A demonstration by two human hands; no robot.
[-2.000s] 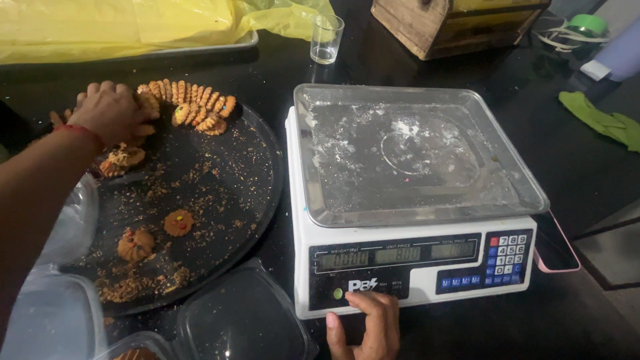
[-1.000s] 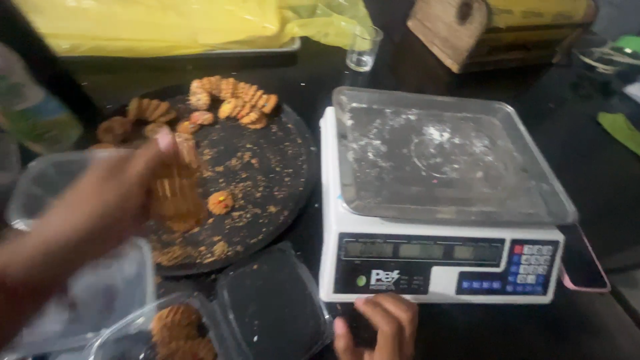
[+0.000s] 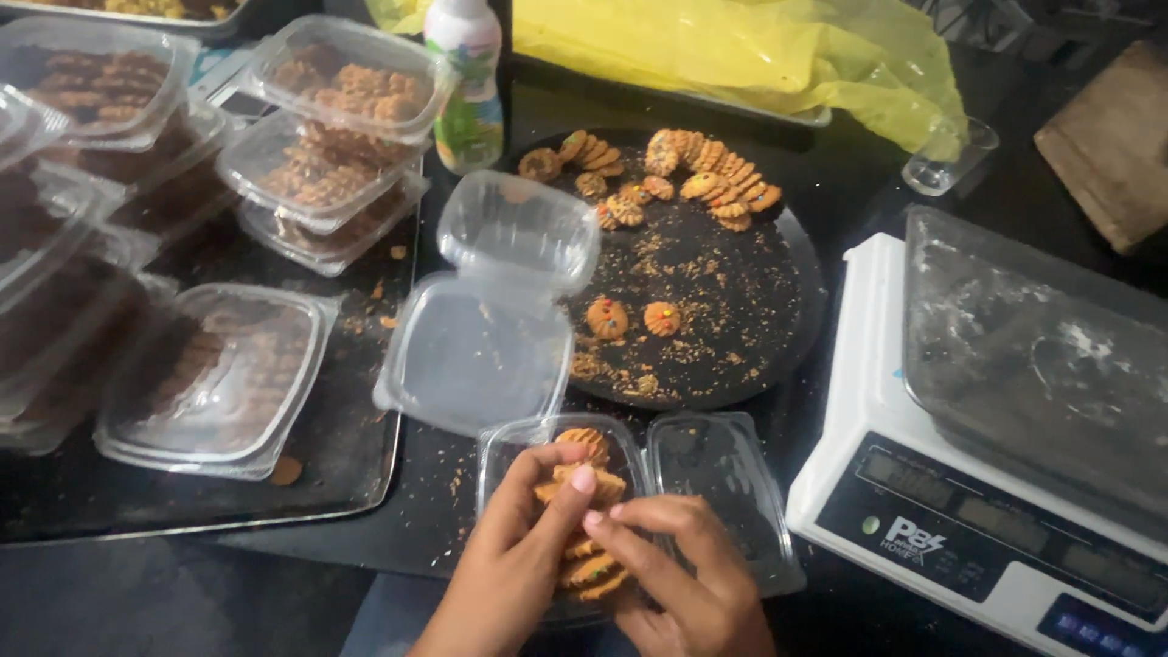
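Note:
Both hands are over an open clear plastic clamshell container [image 3: 488, 465] holding a row of ridged cookies [image 3: 593, 570]. My left hand [image 3: 525, 538] has its thumb and fingers around a cookie [image 3: 607, 484] at the upper part of the row. Close against it is my right hand [image 3: 680, 570], its thumb and forefinger nearly together at the cookies; whether it grips one cannot be seen. The container's lid [image 3: 721, 493] lies folded back on the right. Behind, a round black tray [image 3: 794, 301] bears crumbs, two loose cookies [image 3: 634, 318] and a curved row of cookies [image 3: 707, 164].
An empty open clamshell [image 3: 474, 356] overlaps the round tray's left edge. Filled, closed containers [image 3: 219, 379] stand stacked on a dark rectangular tray [image 3: 365, 493] at left. A digital scale [image 3: 858, 365] is at right, with a glass [image 3: 944, 164], a bottle [image 3: 467, 91] and yellow plastic sheeting [image 3: 657, 46] behind.
My left hand has moved from the round tray to the container in front. My right hand has left the scale's front and joined it. The view has swung left.

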